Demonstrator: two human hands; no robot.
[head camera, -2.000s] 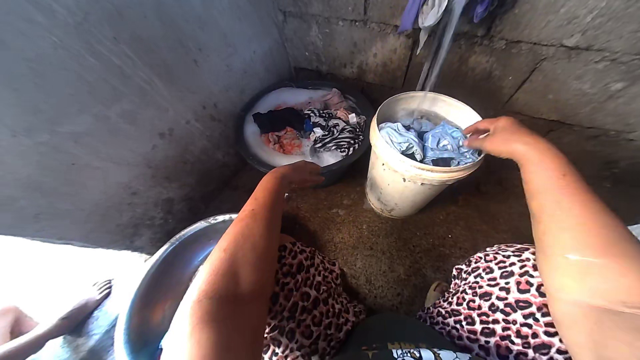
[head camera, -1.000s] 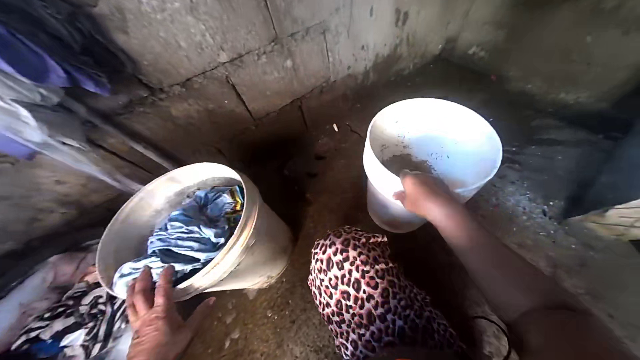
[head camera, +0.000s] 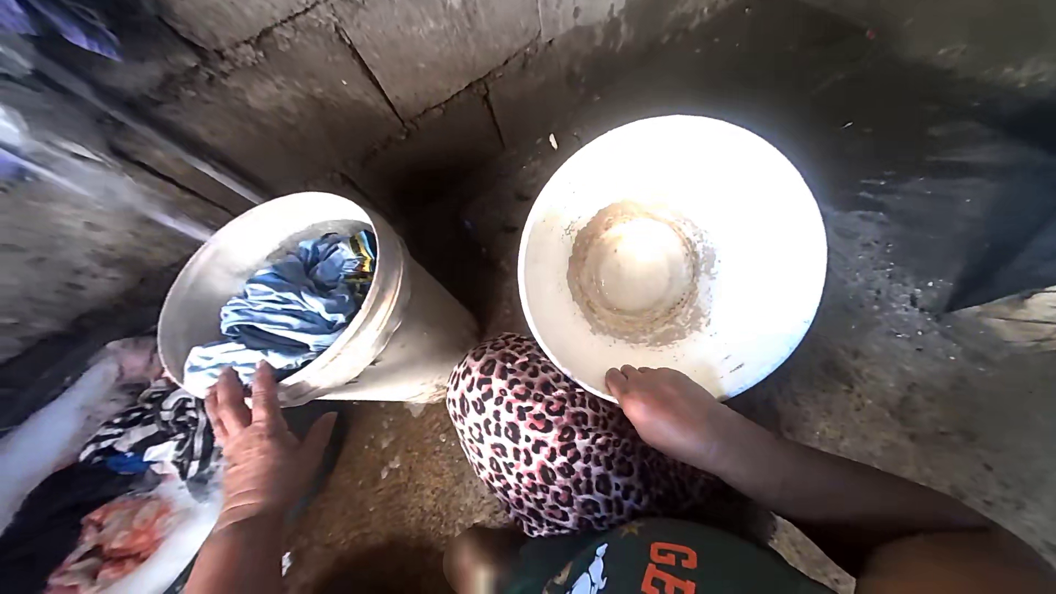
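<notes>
At the left, a white plastic bucket (head camera: 412, 330) holds wet blue cloth (head camera: 289, 301). My left hand (head camera: 260, 445) is at the near rim of this bucket, fingertips by the cloth, fingers apart; whether they touch the cloth I cannot tell. My right hand (head camera: 664, 408) grips the near rim of a second white bucket (head camera: 759, 247), which is tilted so its inside faces me. Dirt rings its bottom, and no cloth shows inside.
A basin of suds (head camera: 49, 429) with black, striped and orange clothes lies at the lower left. A block wall (head camera: 445, 49) stands behind the buckets. My knee in leopard print (head camera: 544, 437) is between them, above wet concrete floor (head camera: 891, 371).
The view has swung right since the first frame. My right hand has left the cloth bucket and holds the second bucket, which has come nearer and tilted toward me since a second ago.
</notes>
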